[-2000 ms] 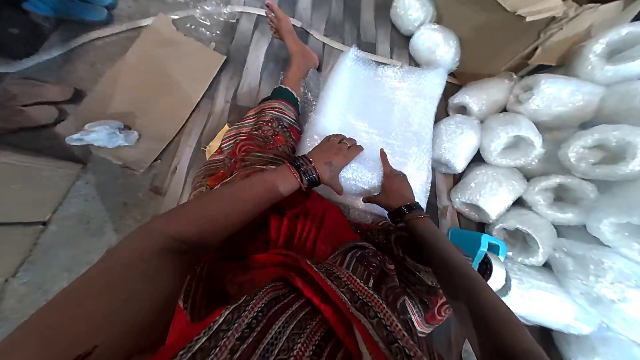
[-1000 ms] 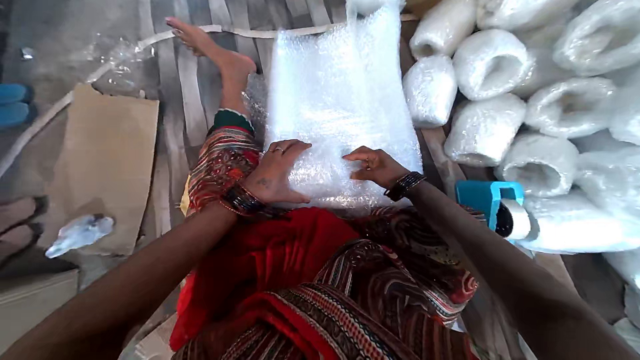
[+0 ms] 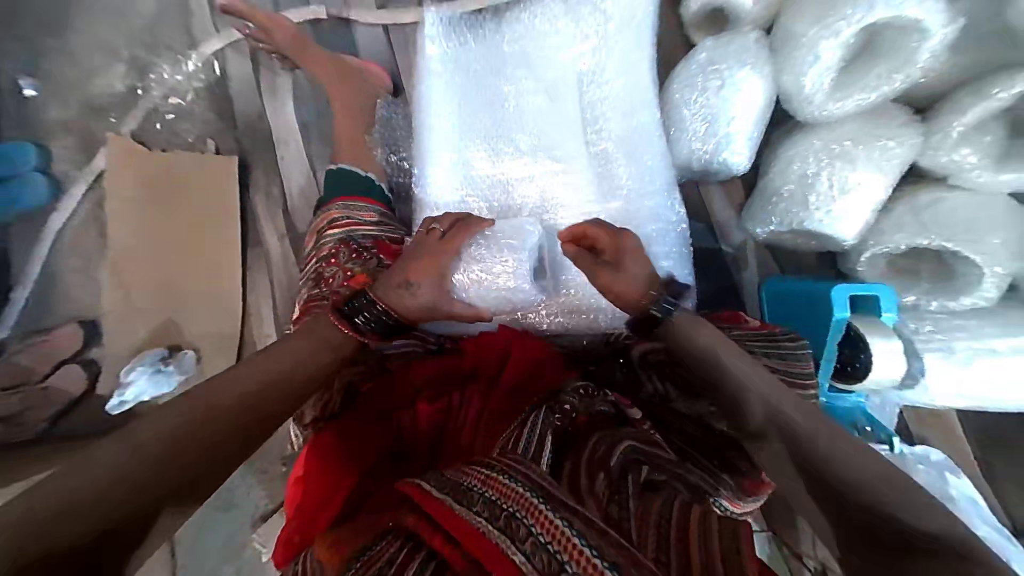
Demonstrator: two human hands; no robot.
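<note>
A stack of bubble wrap sheets [image 3: 512,120] lies in front of my lap. On its near part is a small bubble-wrapped bundle [image 3: 498,268] with an opening at its right end. My left hand [image 3: 432,268] curves around the bundle's left side, thumb at the near edge and fingers at the far edge. Just right of the bundle, my right hand [image 3: 612,264] is over the sheets with its fingers curled; whether it pinches any film cannot be told. What is inside the bundle is hidden.
Several bubble-wrapped rolls with hollow ends [image 3: 832,176] are piled at the right. A blue tape dispenser [image 3: 852,344] with a tape roll stands near my right forearm. Flat cardboard [image 3: 172,248], crumpled clear plastic [image 3: 152,378], brown sandals [image 3: 48,376] and blue footwear [image 3: 24,180] lie left.
The small bundle now shows a rounded form with an open end between my hands. My left hand has closed in around it; my right hand stays at its right. The view has shifted closer.
</note>
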